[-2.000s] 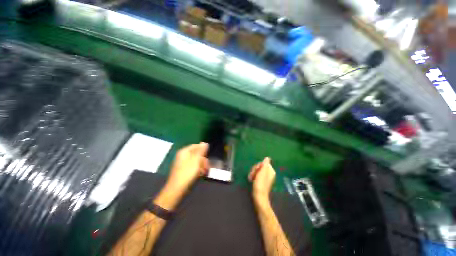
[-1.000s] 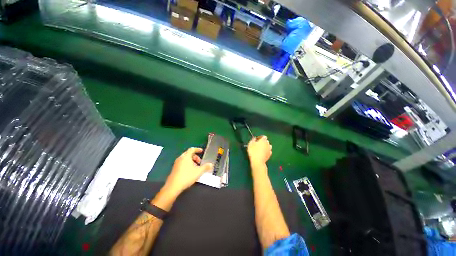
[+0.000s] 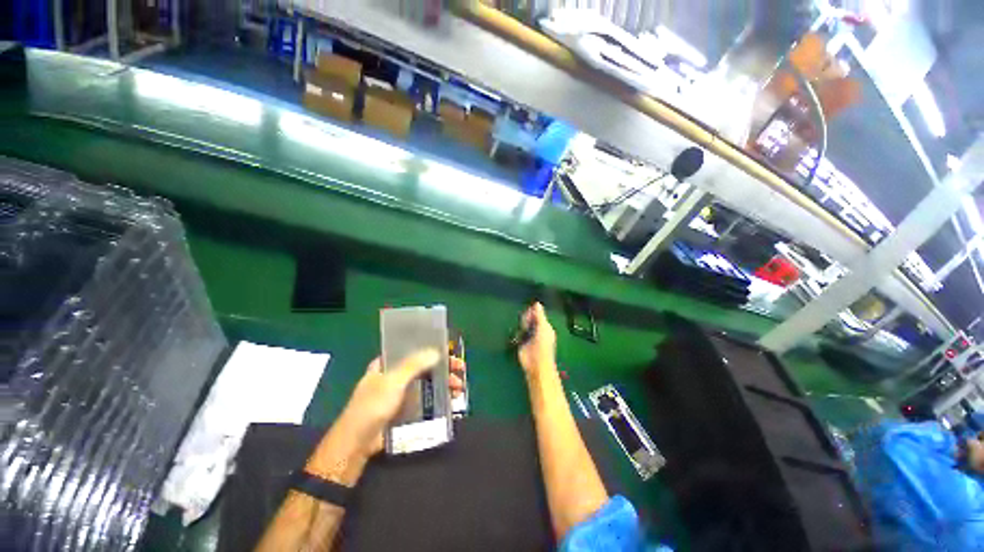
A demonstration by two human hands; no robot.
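Observation:
A phone-sized silver-grey display module (image 3: 415, 332), with a dark printed patch and a white lower end, is in my left hand (image 3: 401, 397). My thumb lies across its back and my fingers show at its right edge. Part of another silver-edged piece (image 3: 463, 401) with an orange spot shows behind it. My right hand (image 3: 537, 347) is closed at the fingertips on a small, dark part of what looks like a black frame (image 3: 525, 328), mostly hidden. Another black open frame (image 3: 583, 317) lies on the green bench just right of it.
A black mat (image 3: 475, 491) lies under my forearms. A black slab (image 3: 320, 283) lies at the back left, crumpled white paper (image 3: 254, 394) and clear ribbed trays (image 3: 86, 356) at left. A silver chassis (image 3: 626, 431), thin light stick (image 3: 582, 404) and black crate (image 3: 755, 421) are at right.
The view has shifted. My left hand has raised the display module and turned its grey back more squarely to view. The black frame near my right hand has left its spot on the bench.

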